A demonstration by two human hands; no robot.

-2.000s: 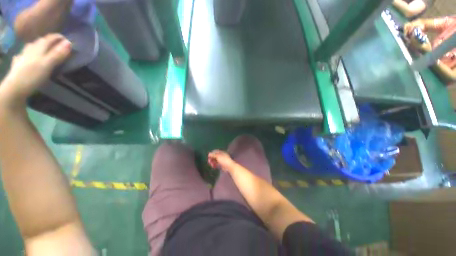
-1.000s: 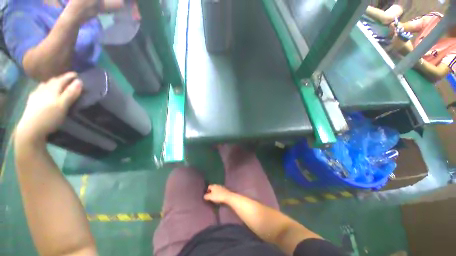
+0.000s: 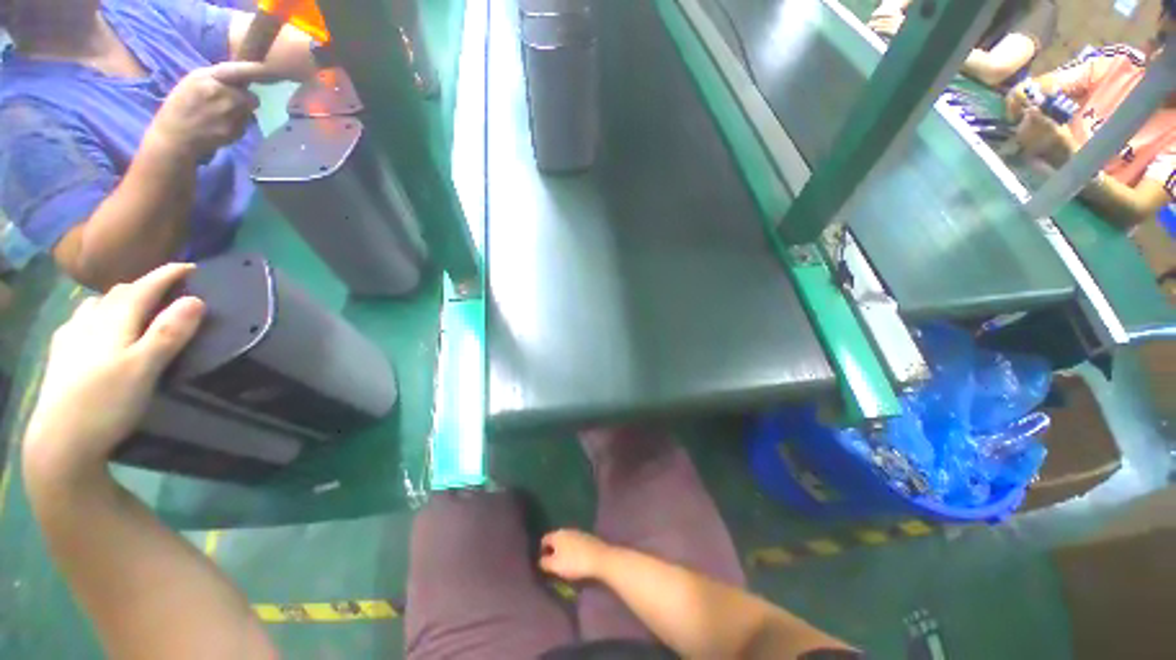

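Observation:
Two dark grey speaker housings [image 3: 303, 338] stand side by side on the green side bench [image 3: 374, 454] at the left. My left hand [image 3: 110, 361] is over the top of the outer one, thumb and fingers on its end; its palm side is hidden. The nearer housing shows a flat end with small screw holes and dark side panels. My right hand [image 3: 574, 557] is low between my knees, fingers curled, with nothing visible in it. Another housing [image 3: 562, 110] stands on the conveyor belt [image 3: 658, 297], toward its far end.
A coworker in blue [image 3: 142, 142] holds an orange-tipped tool [image 3: 294, 18] over more housings [image 3: 342, 206] at the back left. Green frame posts [image 3: 883, 123] flank the belt. A blue tub of plastic bags [image 3: 825, 477] stands at right, beside cartons. Another person's arms [image 3: 1116, 187] show upper right.
The view has shifted, showing more of the coworker, the orange-tipped tool and the belt housing. My left hand stays on the housings. My right hand stays low, near my knees.

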